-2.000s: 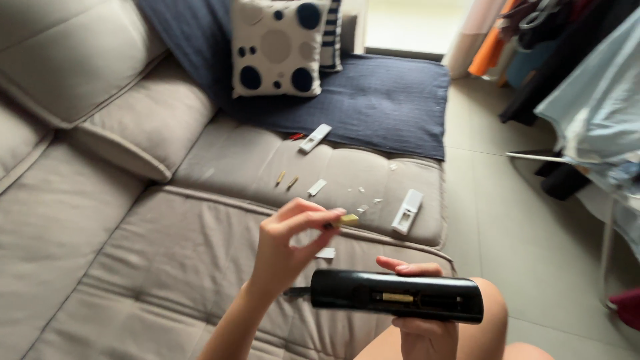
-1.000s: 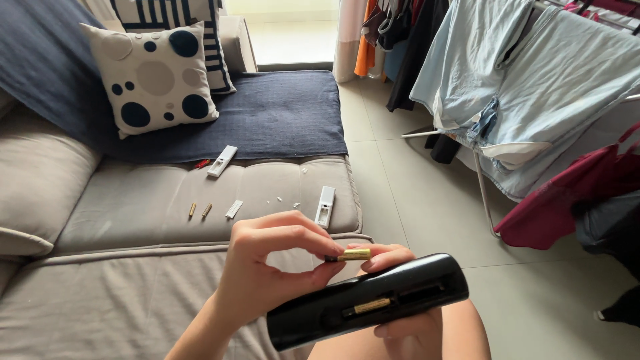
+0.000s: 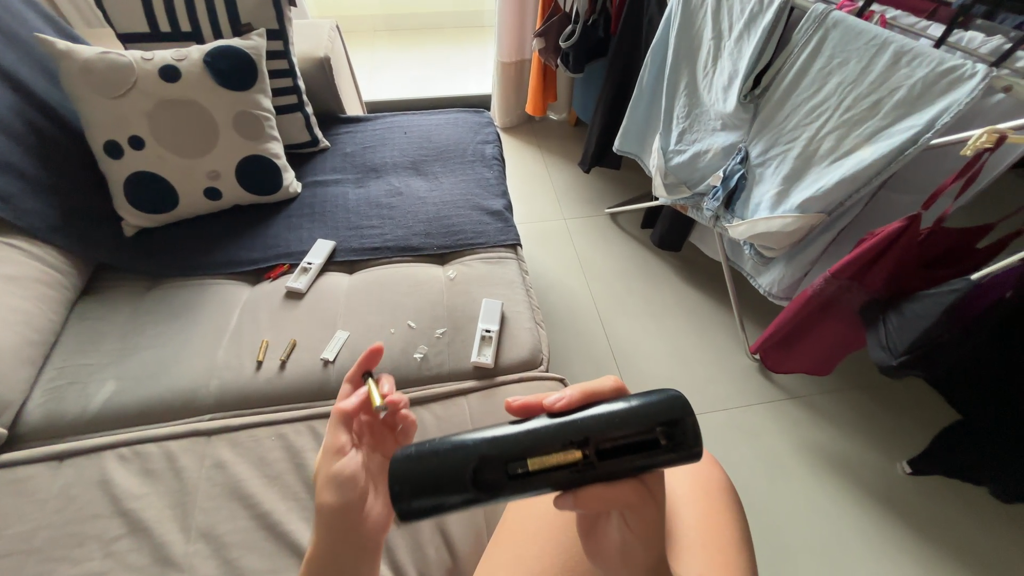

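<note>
My left hand (image 3: 364,432), palm up, holds a gold-and-black battery (image 3: 374,393) between thumb and fingers, left of a glossy black elongated device (image 3: 544,436). My right hand (image 3: 616,496) grips that device from behind and below. Its open compartment faces up, with one gold battery (image 3: 555,460) inside and a dark slot beside it. Two more batteries (image 3: 262,352) (image 3: 288,350) lie apart on the sofa seat, near a small white cover (image 3: 335,346). Two white remote controls with open compartments lie there too, one near the blue cloth (image 3: 310,266), one near the seat's right edge (image 3: 486,333).
Small white scraps (image 3: 421,352) and a red object (image 3: 278,271) lie on the grey sofa (image 3: 184,320). A dark blue cloth (image 3: 400,184) and dotted cushion (image 3: 184,128) are beyond. Clothes hang on a drying rack (image 3: 730,296) at right, over the tiled floor (image 3: 640,304).
My left hand has moved away from the black device, turning palm up with the battery still held. The device stays in my right hand. The view has shifted toward the drying rack.
</note>
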